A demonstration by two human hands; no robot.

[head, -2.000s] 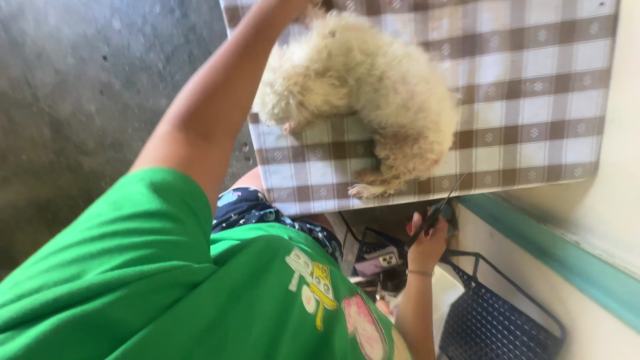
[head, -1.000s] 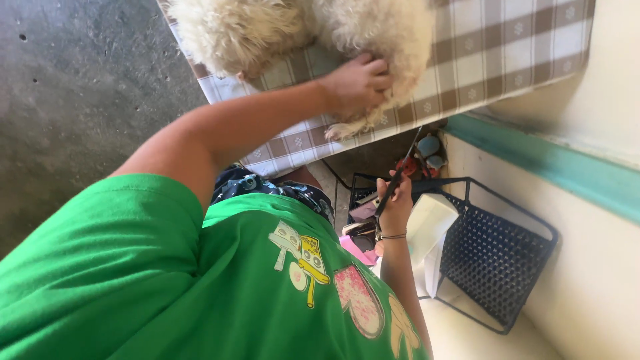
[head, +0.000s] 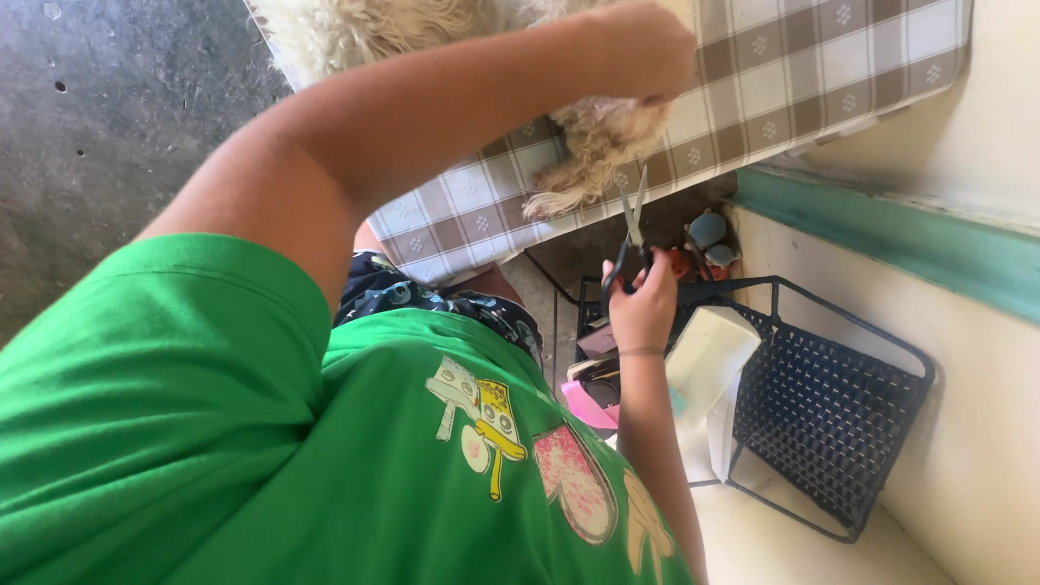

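A dog with curly cream fur lies on a table with a brown-and-white checked cover; the top of the view cuts off most of its body. My left hand is closed around fur or part of a hind leg, its fingers partly hidden. Below that hand the shaggy lower leg and paw rest near the table's edge. My right hand holds black-handled scissors with the blades apart, their tips pointing up beside the paw, over the table's edge.
A dark woven chair stands by the wall, bearing a white box and a pink item. Blue and red toys or figures lie below the table's edge. A teal band runs along the wall; grey floor lies to the left.
My left hand has moved from the top of the view onto the dog's hind part. The scissors have come up closer to the paw, and their blades now show apart. The view has shifted.
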